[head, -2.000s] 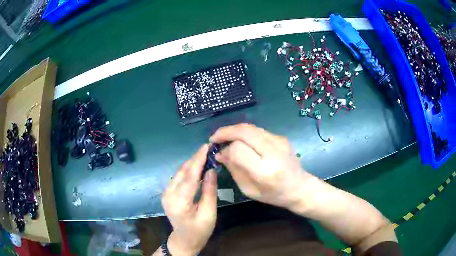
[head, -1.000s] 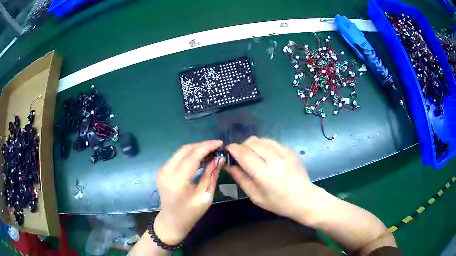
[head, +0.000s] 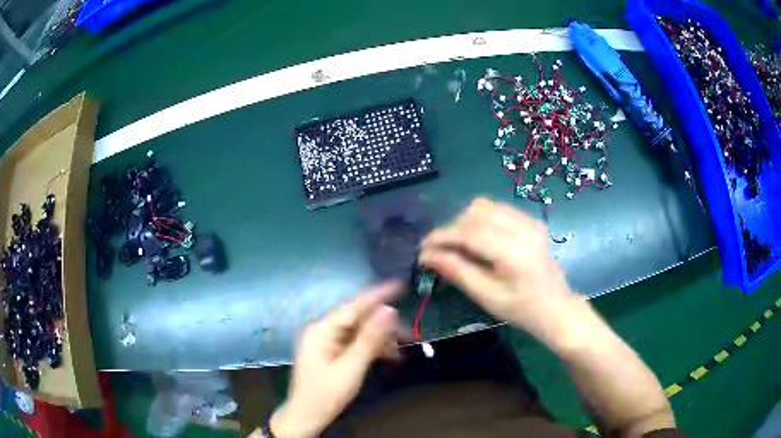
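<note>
My right hand (head: 492,257) is above the bench near its front edge and pinches a small wired unit (head: 425,281). The unit shows a green board with a red lead hanging down to a white plug (head: 427,349); whether it sits in a black housing cannot be told. My left hand (head: 347,346) is to its left, blurred, fingers apart from the unit, with nothing clearly in it. A dark square pad (head: 392,231) lies below the black screw tray (head: 368,152), which is partly filled with silver screws.
Black housings (head: 141,222) lie in a pile at left, beside a cardboard box (head: 81,257) of wired assemblies. Wired circuit boards (head: 552,128) lie in a heap at right. A blue electric screwdriver (head: 618,77) rests beside the long blue bin (head: 715,180).
Both hands were together on the unit; now they are apart. My right hand has moved right and up with the unit. My left hand has let go and moved down.
</note>
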